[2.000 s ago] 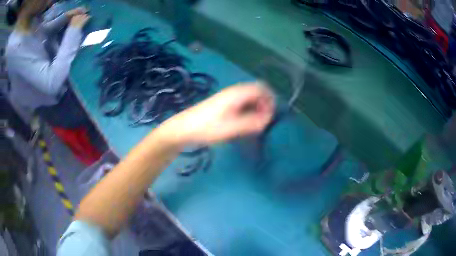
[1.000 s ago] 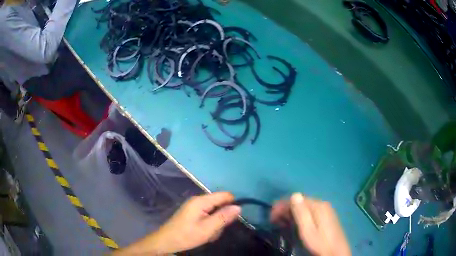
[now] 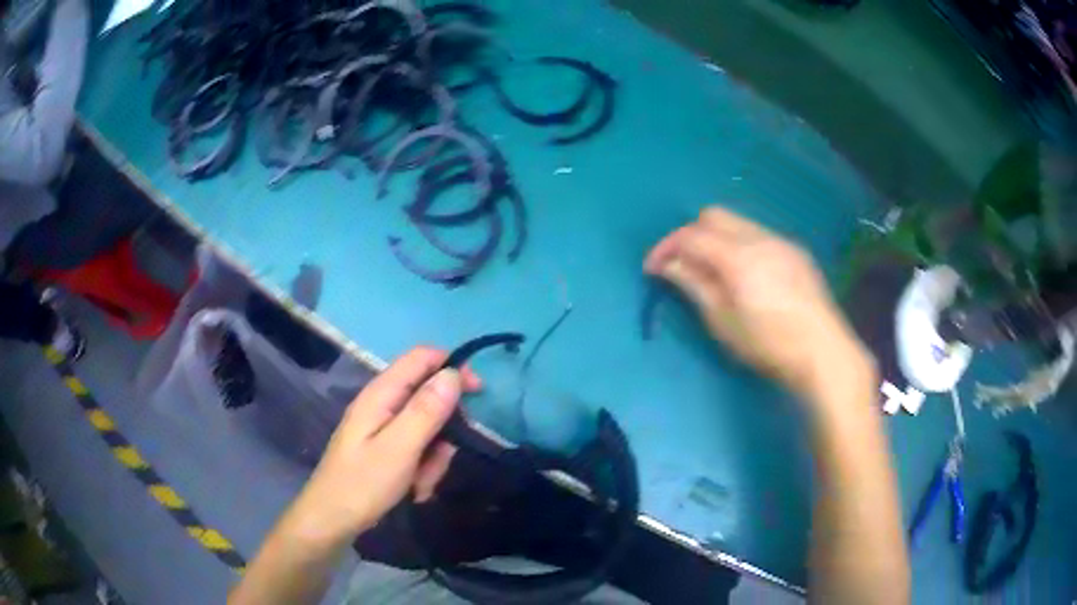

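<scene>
My left hand grips a black curved arm at the bench's front edge. A large black headband hangs below and right of this hand, partly over the edge; their join is hard to see. A thin dark cable rises above the headband. My right hand is over the bench, apart from the left, with a short dark curved piece at its fingertips, blurred and partly hidden; it looks like a C-shaped trim. A tangled pile of C-shaped trims lies at the upper left.
The hand press with its white fixture stands at right. Blue-handled pliers and another black curled band lie below it. A translucent bag hangs below the bench edge. A person's sleeve is at upper left.
My hands have moved apart: the right went up and away with a dark curved piece, the left stays near the edge. The headband now shows more fully. The whole view has shifted.
</scene>
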